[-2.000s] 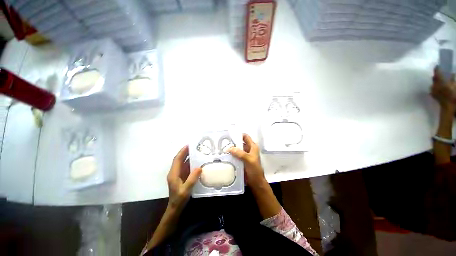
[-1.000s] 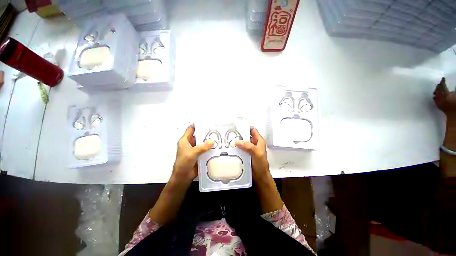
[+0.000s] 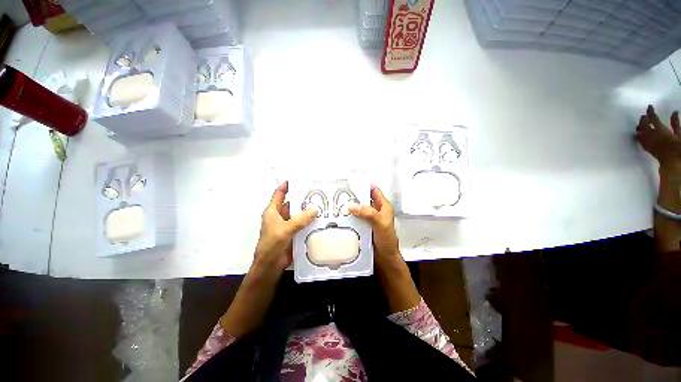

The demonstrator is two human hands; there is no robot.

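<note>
A pale blister tray [image 3: 301, 267] is held at the table's front edge, between my two hands. A cream-white charging case [image 3: 333, 246] sits in its lower recess. Two earbuds sit side by side in the upper recesses, partly under my thumbs. My left hand [image 3: 276, 233] grips the tray's left side, its thumb over the left earbud. My right hand [image 3: 384, 227] grips the right side, its thumb over the right earbud. Whether more trays lie beneath the top one is hard to tell.
Piles of filled trays stand at left [image 3: 134, 216] and back left [image 3: 142, 82]. Another pile [image 3: 437, 175] is right of my hands. A red cylinder [image 3: 45, 102], a red-bordered smartphone [image 3: 407, 37] and tall stacks [image 3: 575, 30] lie beyond. Another person's hand [image 3: 658, 138] is at far right.
My left thumb has moved from beside the charging case up to the left earbud. Both hands still hold the tray. The other person's hand no longer shows the grey item seen earlier.
</note>
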